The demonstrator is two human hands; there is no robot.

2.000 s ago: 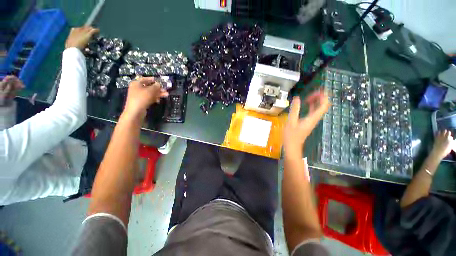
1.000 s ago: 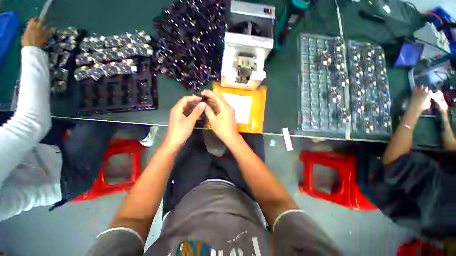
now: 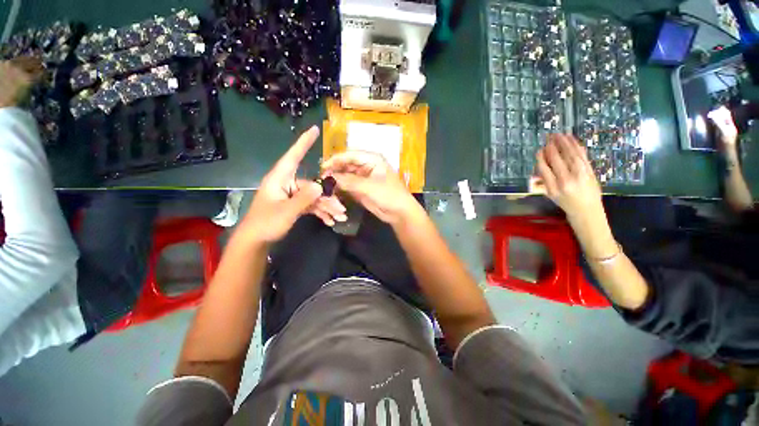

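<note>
A small dark module [image 3: 328, 185] is held between my two hands, just off the bench edge at the yellow-orange pad [image 3: 414, 154]. My left hand [image 3: 285, 195] pinches it at the thumb, with the index finger stretched up and away. My right hand [image 3: 372, 185] touches it from the other side with its fingertips. The fingers hide much of the module, and its details are too small to tell.
The white screw feeder [image 3: 354, 71] stands behind the pad. A heap of black parts [image 3: 275, 54] lies left of it; metallic assemblies [image 3: 137, 54] and a black tray [image 3: 158, 137] are farther left. Clear blister trays [image 3: 509, 125] lie right, with a neighbour's hand [image 3: 570, 170] at their edge.
My hands have come together from far apart, then moved slightly down towards me, with the left index finger now extended. The view has shifted. The right neighbour's hand has reached to the blister trays.
</note>
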